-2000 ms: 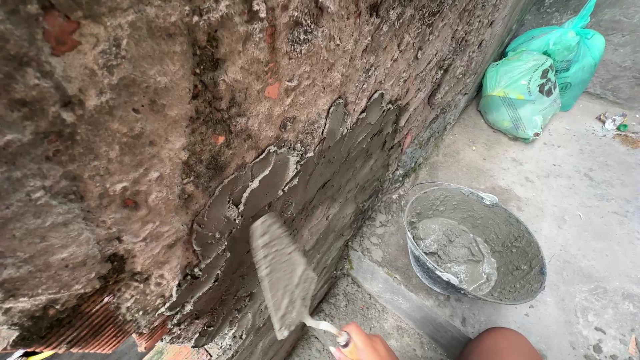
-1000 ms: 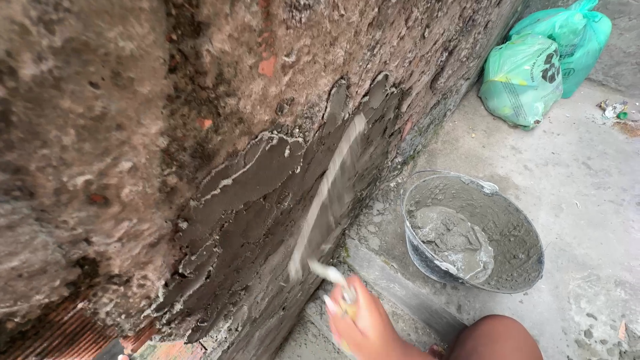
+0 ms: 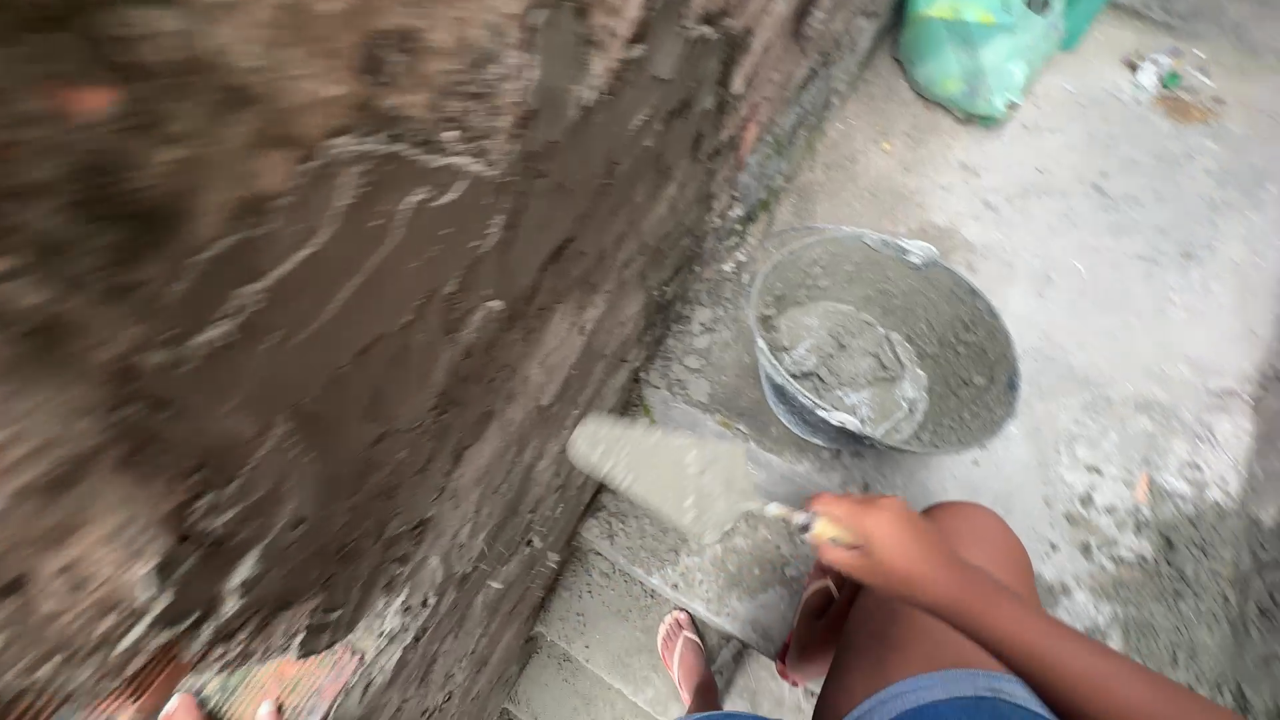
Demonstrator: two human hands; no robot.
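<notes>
My right hand (image 3: 875, 540) is closed around the handle of a pointed masonry trowel (image 3: 670, 475). Grey mortar seems to coat the blurred blade, which points left, just off the foot of the rough wall (image 3: 640, 170). A patch of wet mortar (image 3: 400, 260) with ridged edges covers part of that wall. Behind and to the right of the trowel, a bucket (image 3: 960, 350) holds mortar (image 3: 850, 360). Two fingertips at the bottom left edge, apparently of my left hand (image 3: 182, 707), are by the exposed ridged brick (image 3: 290, 680); the rest of that hand is hidden.
Concrete steps (image 3: 600, 620) run along the wall's foot, with a foot in a flip-flop (image 3: 682, 650) on them. My bent knee (image 3: 985, 550) is close below the bucket. Green plastic bags (image 3: 985, 60) and small litter (image 3: 1170, 80) lie farther back on the concrete floor.
The trowel has come away from the mortar patch, down and right toward the bucket, still in my right hand. The view has shifted, bringing the steps and feet into sight.
</notes>
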